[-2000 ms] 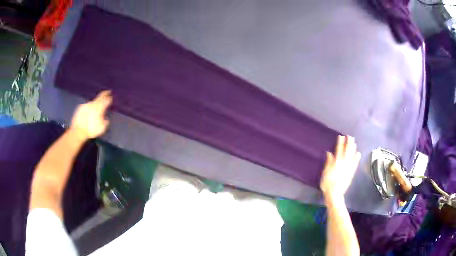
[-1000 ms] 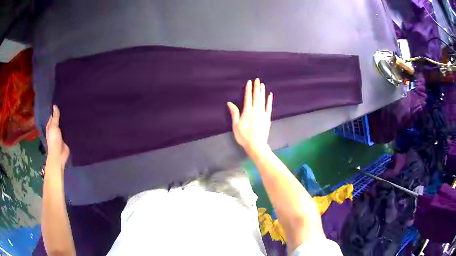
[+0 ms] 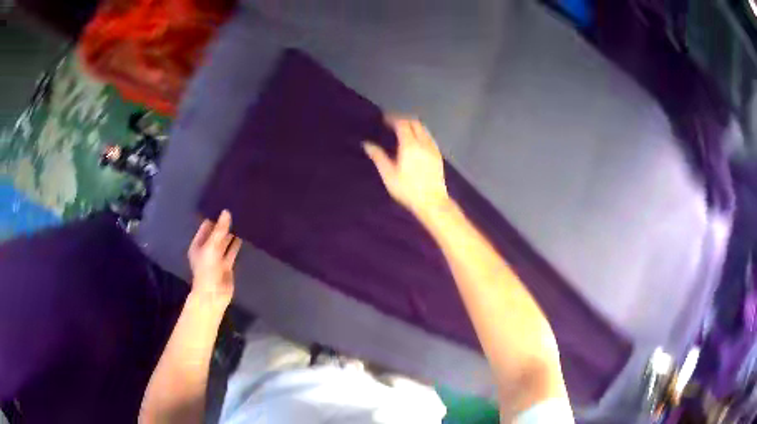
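Note:
Dark purple trousers (image 3: 332, 190) lie flat, folded leg on leg, slanting across the grey-lilac padded pressing table (image 3: 531, 141). The wide end is at the upper left and the narrow hem end at the lower right. My left hand (image 3: 214, 258) is at the lower corner of the wide end, fingers slightly apart; whether it pinches the cloth cannot be told. My right hand (image 3: 415, 166) rests on the far edge of the trousers, fingers spread. The steam iron (image 3: 658, 373) is small and blurred at the lower right, beyond the hem.
Red cloth (image 3: 153, 50) is heaped past the table's upper left end. A dark purple garment pile (image 3: 83, 315) is at the lower left. More purple cloth (image 3: 689, 124) hangs along the table's right edge. Green floor with pale patches (image 3: 58, 157) shows at the left.
The view has turned, so the trousers now slant down to the right. My right hand has moved from the middle of the trousers to their far edge, nearer the wide end.

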